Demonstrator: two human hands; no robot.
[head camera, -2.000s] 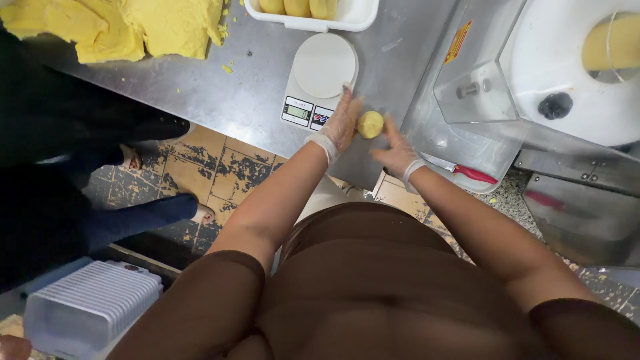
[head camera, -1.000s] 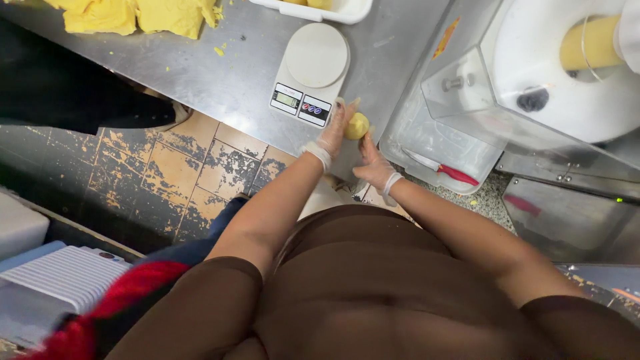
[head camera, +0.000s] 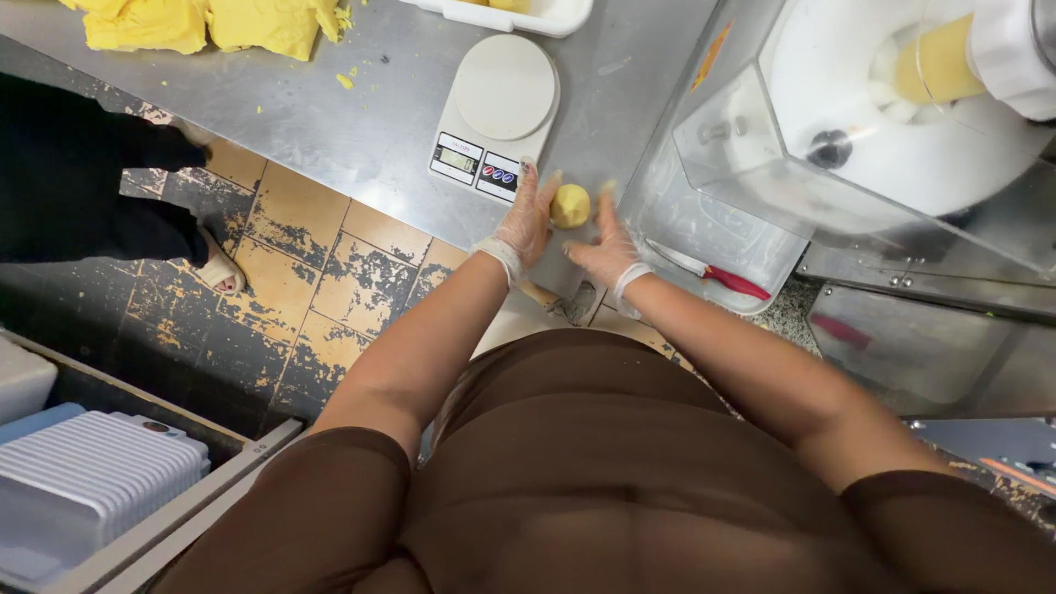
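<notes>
Both my hands wear clear gloves. A round ball of yellow dough (head camera: 570, 206) is at the fingers of my left hand (head camera: 525, 219), which touch or nearly touch its left side. My right hand (head camera: 609, 241) is just right of the ball, its fingers apart and a gap between them and the dough. Up and to the left of the ball lies a white kitchen scale (head camera: 505, 87) with a round platform and a small display. Large slabs of yellow dough (head camera: 262, 25) rest at the steel table's far left.
A white tray (head camera: 536, 18) with yellow pieces stands beyond the scale. Right of my hands, a red-handled knife (head camera: 734, 280) lies on a clear plastic tray (head camera: 689, 206) beside a machine (head camera: 833, 91) with a clear guard. A person in dark trousers (head camera: 91, 173) stands at left, near stacked plastic containers (head camera: 99, 470).
My right hand's fingers, close to the dough ball a second ago, now stand apart from it. The person with a red garment at lower left has gone from view.
</notes>
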